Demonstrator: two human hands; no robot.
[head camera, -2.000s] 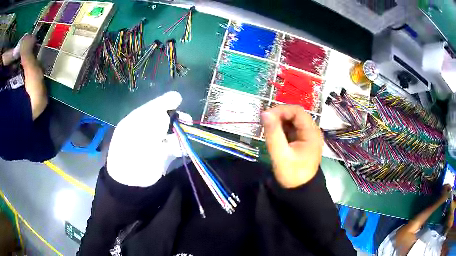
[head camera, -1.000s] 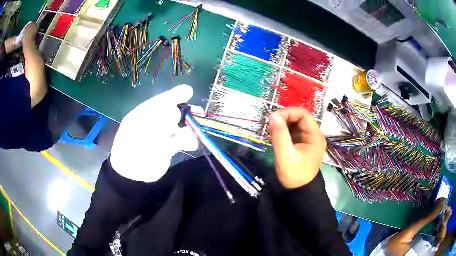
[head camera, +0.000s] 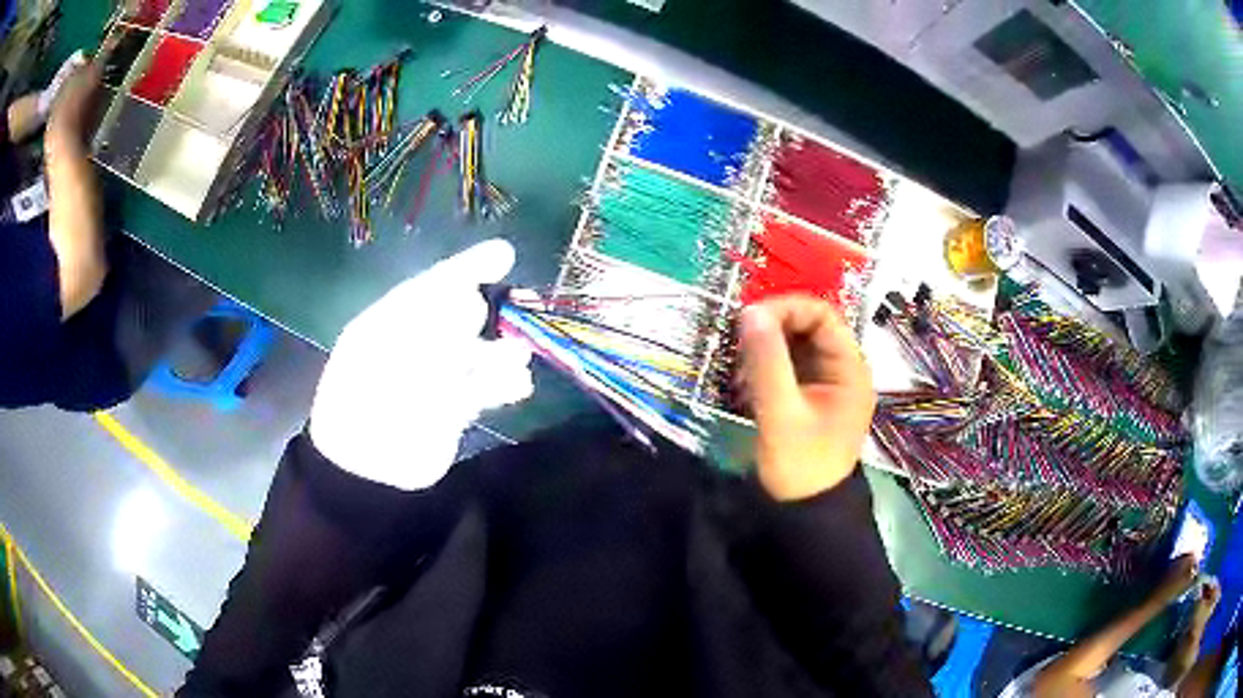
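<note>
My left hand (head camera: 416, 366), in a white glove, pinches a small black connector housing (head camera: 496, 311) at its fingertips. A part-built wire harness (head camera: 600, 368) of blue, white, yellow, purple and dark wires fans out from the housing to the right. My right hand (head camera: 804, 382) is bare and slightly blurred, with thumb and index finger curled together at the tray's front edge. Whether it pinches a wire end cannot be told. The white sorting tray (head camera: 747, 205) holds blue, dark red, green, red and white wires behind my hands.
A harness stack (head camera: 1050, 436) lies right of the tray, beside an amber round container (head camera: 971, 248) and a bench machine (head camera: 1091, 246). A loose harness pile (head camera: 334, 137) and second sorting tray (head camera: 177, 171) lie left. Other persons' arms (head camera: 75, 205) show at far left and lower right.
The loose wire ends have swung up and right, bunching closer together. The left hand has shifted slightly right since the oldest frame. The right hand stays near the tray's front edge.
</note>
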